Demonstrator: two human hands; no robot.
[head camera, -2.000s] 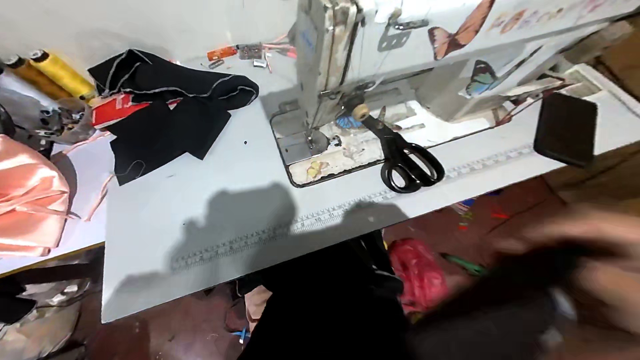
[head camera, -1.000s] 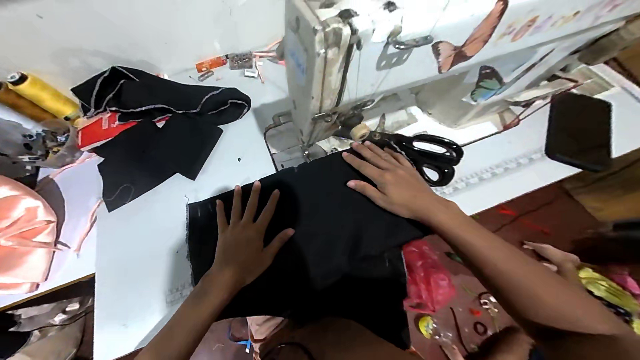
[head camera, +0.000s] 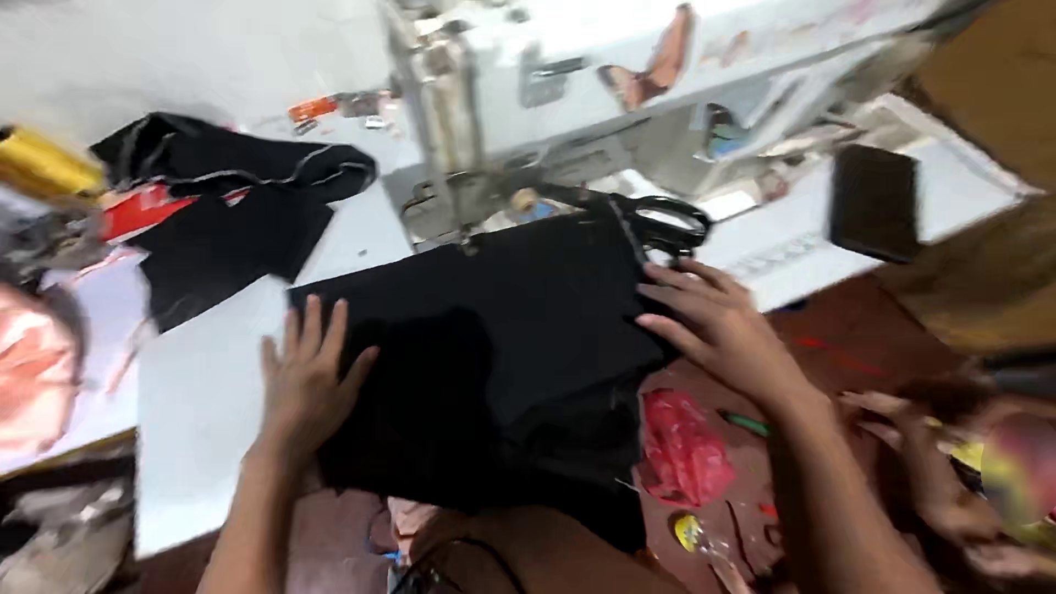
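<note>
Black fabric (head camera: 528, 322) lies spread over the front of the white sewing table and hangs past its edge. My left hand (head camera: 309, 375) rests flat with fingers spread on the fabric's left edge. At its right edge, my right hand (head camera: 714, 326) touches the cloth with the fingertips, fingers apart. The fabric's far edge reaches the needle area of the white sewing machine (head camera: 450, 124). Black-handled scissors (head camera: 672, 223) lie just beyond my right hand, their blades partly hidden.
More black cloth (head camera: 239, 214) lies at the left, near a yellow thread cone (head camera: 45, 165) and pink satin (head camera: 33, 371). A dark phone-like slab (head camera: 874, 202) sits at the right. Below are a pink plastic bag (head camera: 681, 450) and, at the lower right, another person's hand (head camera: 899, 421).
The black fabric was laid on the table between the first and second frames. Since then my right hand has moved right to the fabric's edge, and my left hand has shifted left.
</note>
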